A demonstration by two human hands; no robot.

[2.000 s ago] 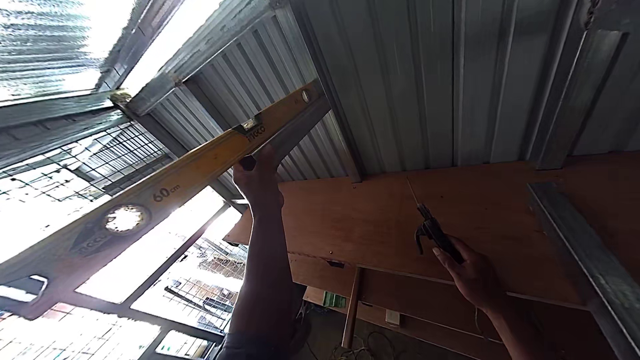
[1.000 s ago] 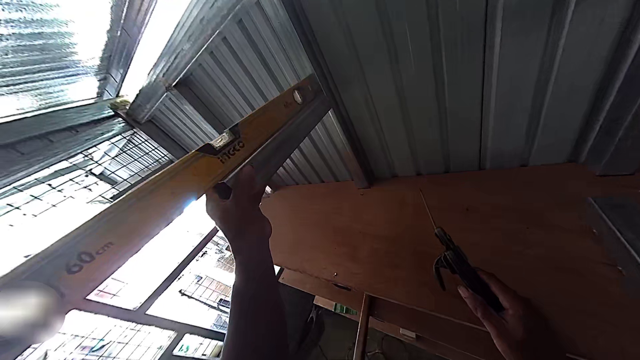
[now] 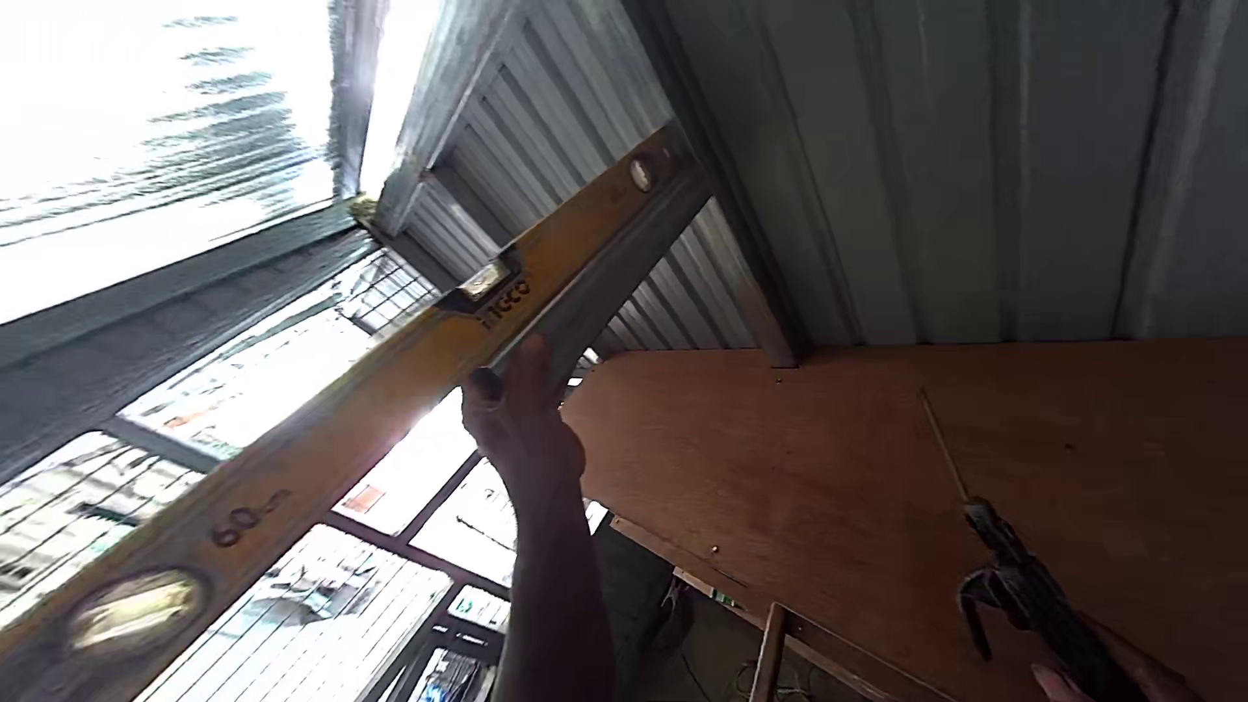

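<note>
A yellow INGCO spirit level runs diagonally from the lower left up to a dark metal post, its far end at the post. Along its lower side lies a grey metal bar. My left hand reaches up from below with its fingers on the bar and the level's lower edge. At the lower right my right hand is shut on a welding electrode holder, partly cut off by the frame. A thin welding rod sticks up from its jaws, in front of the plywood.
Corrugated metal sheeting rises behind the plywood panel. Steel framing and wire mesh with bright light behind it are at the left. A wooden piece stands at the bottom, near cables on the floor.
The view has moved closer to the level and post. The electrode holder now sits lower and farther right in view. My left hand remains at the bar and level.
</note>
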